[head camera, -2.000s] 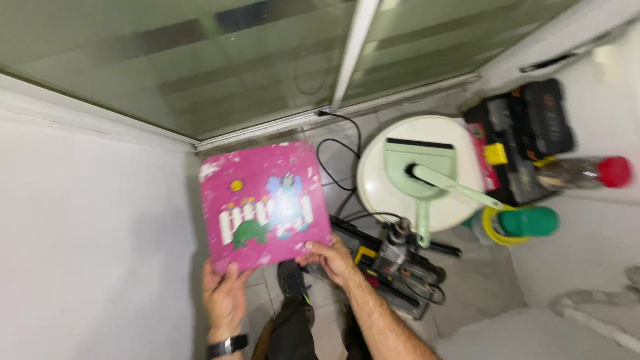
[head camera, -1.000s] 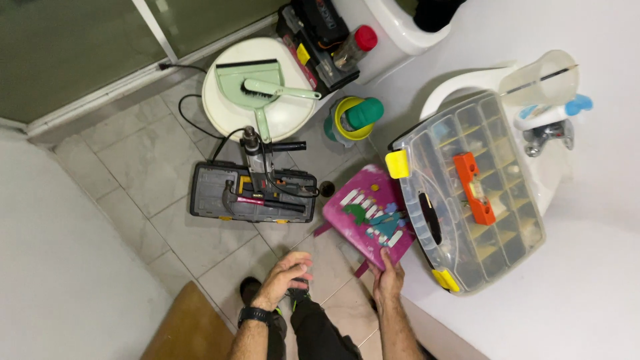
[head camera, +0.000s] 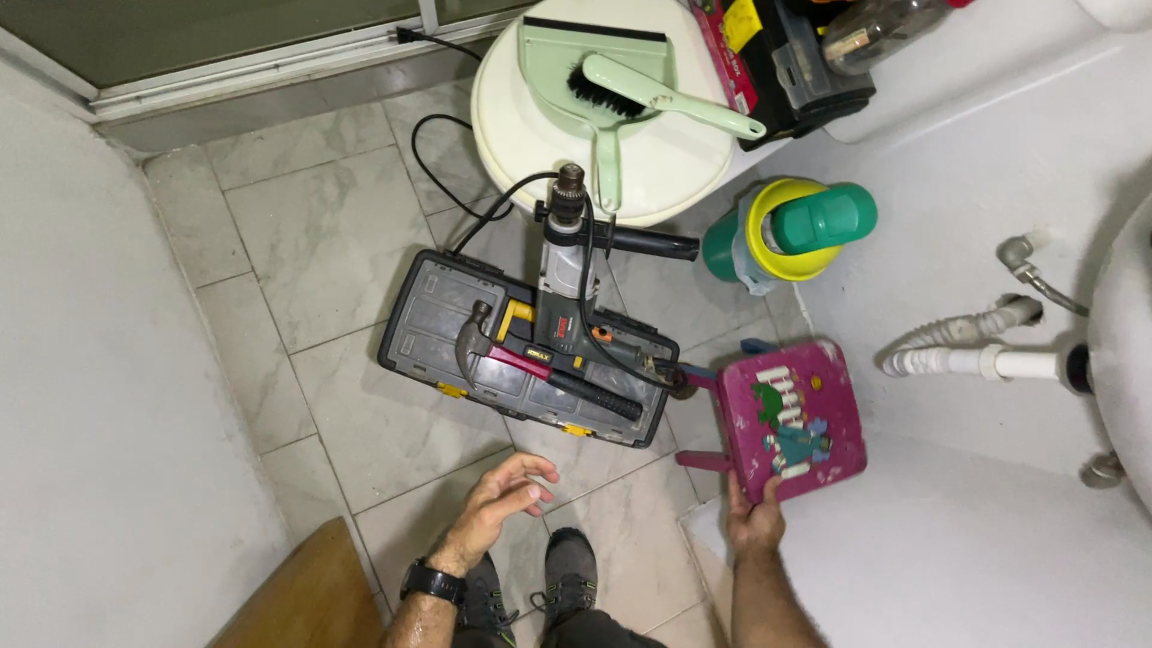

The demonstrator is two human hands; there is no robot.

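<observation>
My right hand (head camera: 754,520) grips the near edge of a small pink painted wooden stool (head camera: 801,418), which is to the right of a toolbox, under the wall pipes' left side. Its legs point left in the view. My left hand (head camera: 506,502), with a black watch at the wrist, is bent in the air and holds nothing. Beyond it lies a grey and black toolbox (head camera: 432,310) with yellow latches. A claw hammer (head camera: 549,371) with a red and black handle and a corded drill (head camera: 569,270) with a side handle rest on its lid.
A round white lid (head camera: 504,117) bears a green dustpan (head camera: 549,58) and a hand brush (head camera: 670,97). Behind it are a black case (head camera: 810,90) and a jar (head camera: 882,36). A green and yellow bin (head camera: 801,229), a white drain pipe (head camera: 981,362), a sink and a wooden panel (head camera: 306,594) stand around.
Two seconds ago both hands held the stool before the glass door; now only my right hand holds it, at the right. The view has shifted, and the compartment organizer seen one second ago is out of view.
</observation>
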